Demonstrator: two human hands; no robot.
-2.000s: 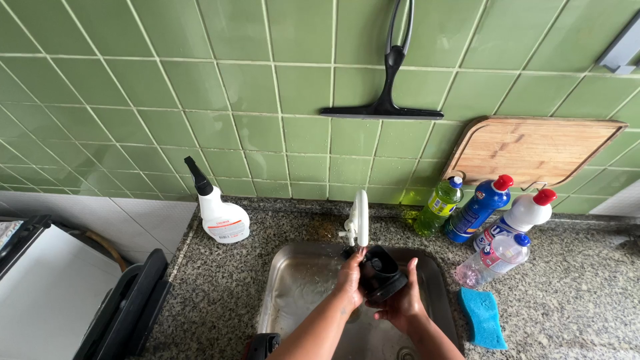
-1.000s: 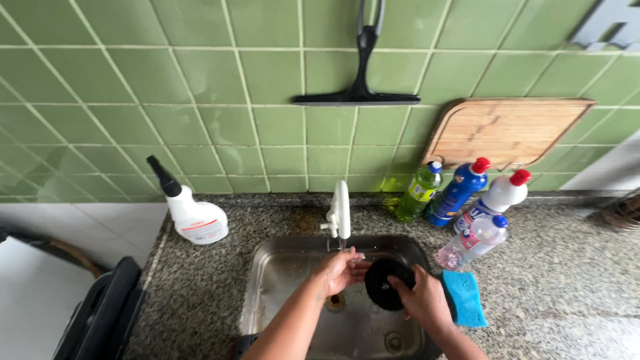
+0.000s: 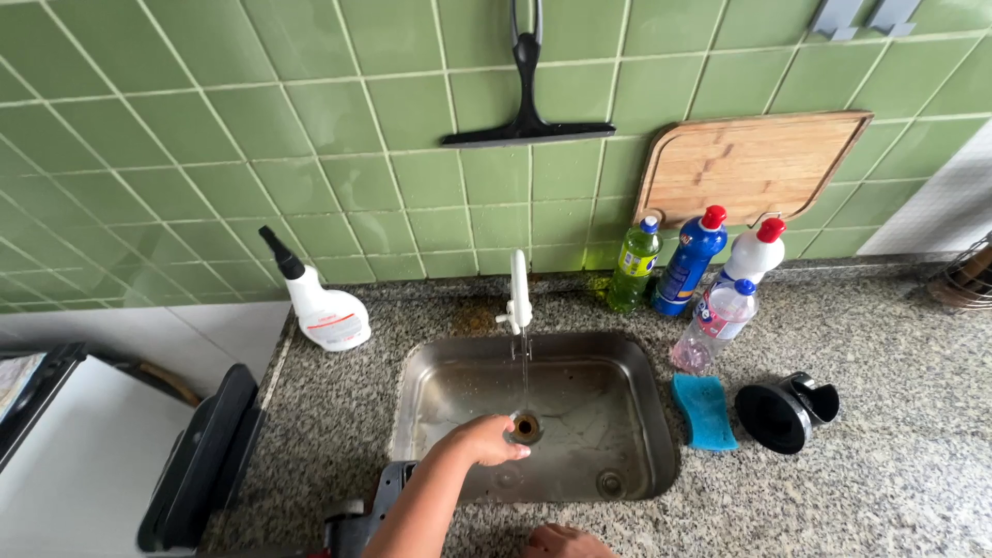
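My left hand reaches into the stainless steel sink beside the drain, thumb and fingers apart, holding nothing. A thin stream of water runs from the white faucet just behind it. Only the back of my right hand shows, low at the bottom edge near the counter's front; its fingers are hidden. On the granite to the right of the sink lies a black plastic part with a round rim, next to a blue sponge.
Behind the sponge stand a green bottle, a blue bottle, a white bottle and a clear bottle. A wooden cutting board leans on the tiles. A spray bottle stands left; a grey and black device lies front left.
The black part has gone from my hands to the counter, right of the sponge. My right hand has drawn back toward the front edge, while my left hand remains over the sink.
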